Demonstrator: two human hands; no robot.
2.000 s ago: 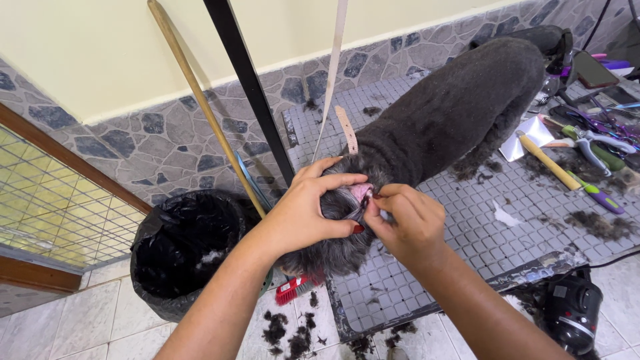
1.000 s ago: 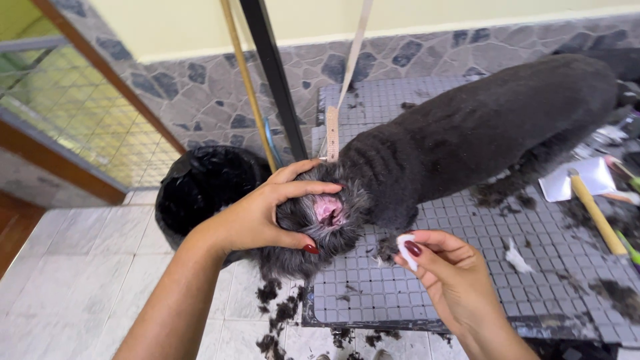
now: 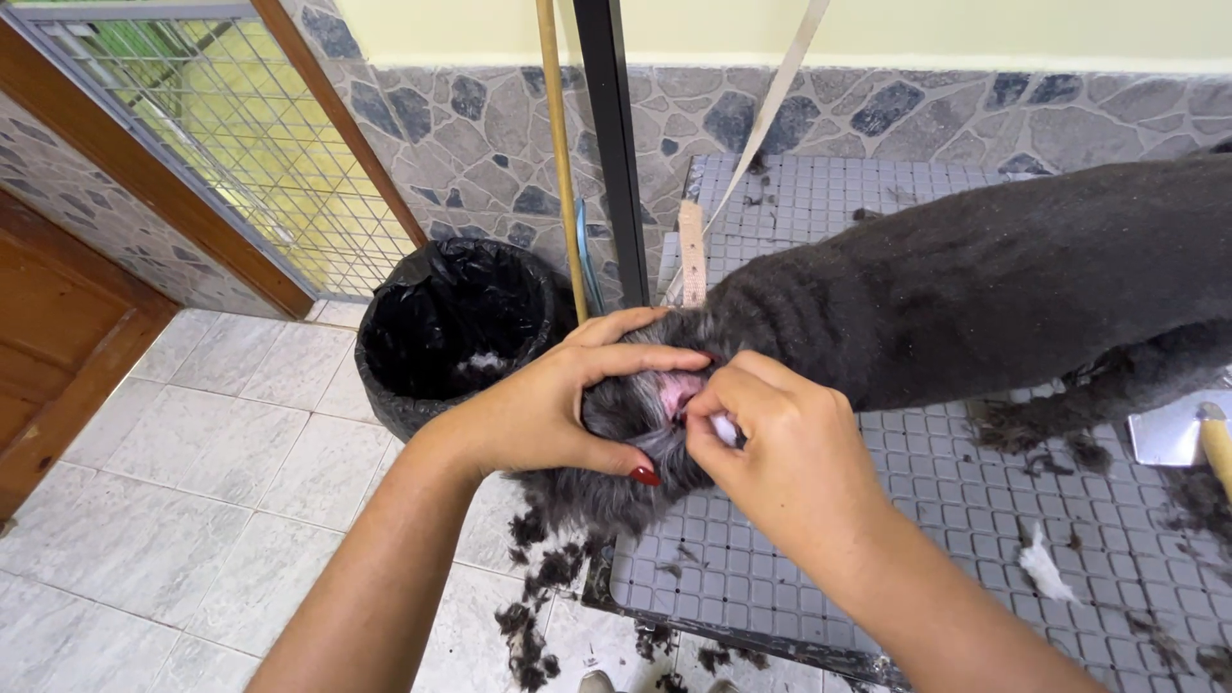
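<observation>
A dark, close-clipped dog stands on the grey rubber-topped grooming table, its shaggy grey head at the table's left edge. Spread over the head, my left hand holds the ear back, with the pink inner ear exposed between thumb and fingers. My right hand pinches a white cotton piece, fingertips at the ear opening; they hide part of the ear. A perforated beige strap is at the dog's neck.
A black-lined bin stands left of the head, beside a wooden pole and a black upright post. A slicker brush and a white tuft lie on the table. Cut hair litters the tiled floor.
One second ago my right hand held the white cotton away from the head; now it is at the ear. My left hand remains on the head.
</observation>
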